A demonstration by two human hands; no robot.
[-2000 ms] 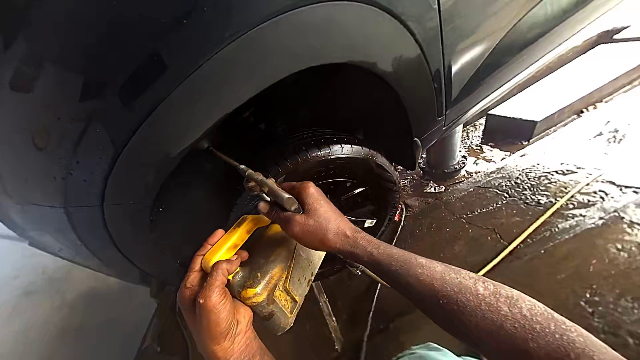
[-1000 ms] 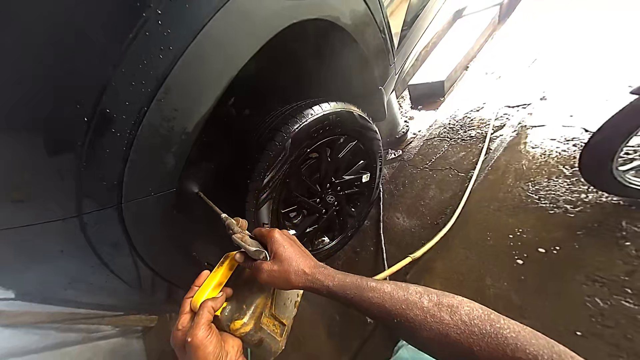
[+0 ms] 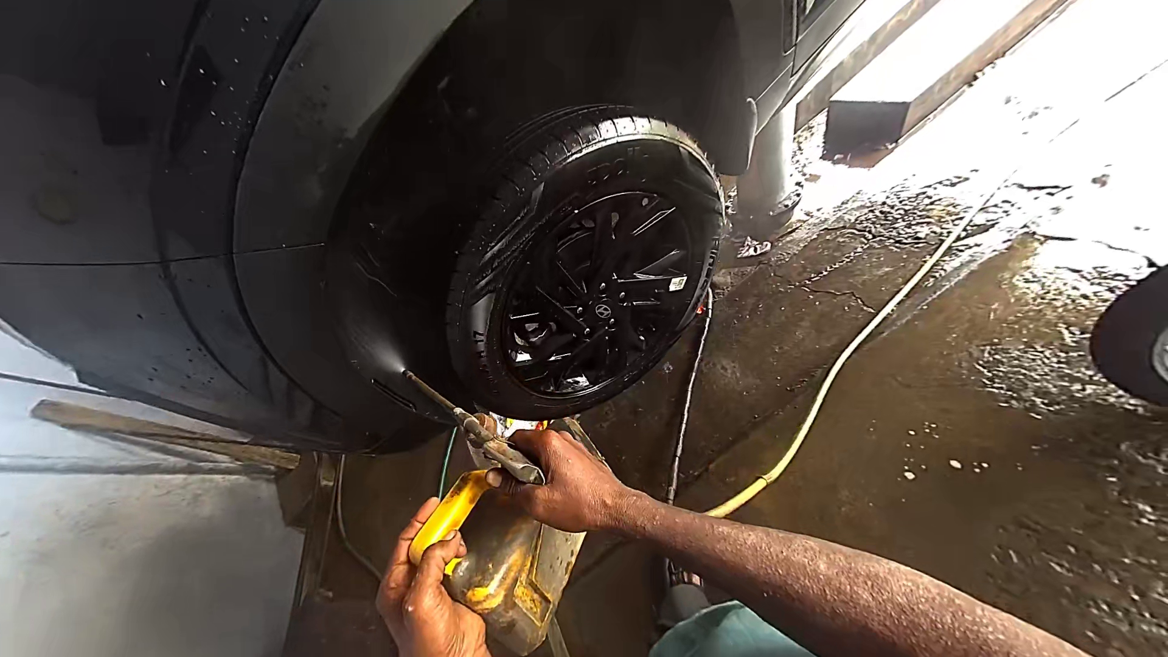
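Observation:
My right hand (image 3: 570,484) is closed around a metal spray gun (image 3: 497,449), whose thin nozzle points left into the wheel arch of a dark car. A fine mist shows at the nozzle tip, beside the black arch liner (image 3: 365,328). Below it, my left hand (image 3: 427,584) grips the yellow handle of a grimy plastic jerrycan (image 3: 520,584), which hangs tilted under the gun. To the right of the nozzle stands the car's wet tyre (image 3: 497,246) with a black alloy wheel (image 3: 602,292). Water beads dot the dark body panel (image 3: 201,109).
A yellow hose (image 3: 835,374) and a thin dark hose (image 3: 689,401) run over the wet floor (image 3: 876,484). Another tyre (image 3: 1136,338) lies at the right edge. A wooden board (image 3: 164,433) is at lower left, and a post (image 3: 768,173) stands behind the wheel.
The view has shifted, showing the wheel face more fully. Both hands still hold the spray gun and jerrycan; the nozzle now points lower in the wheel arch.

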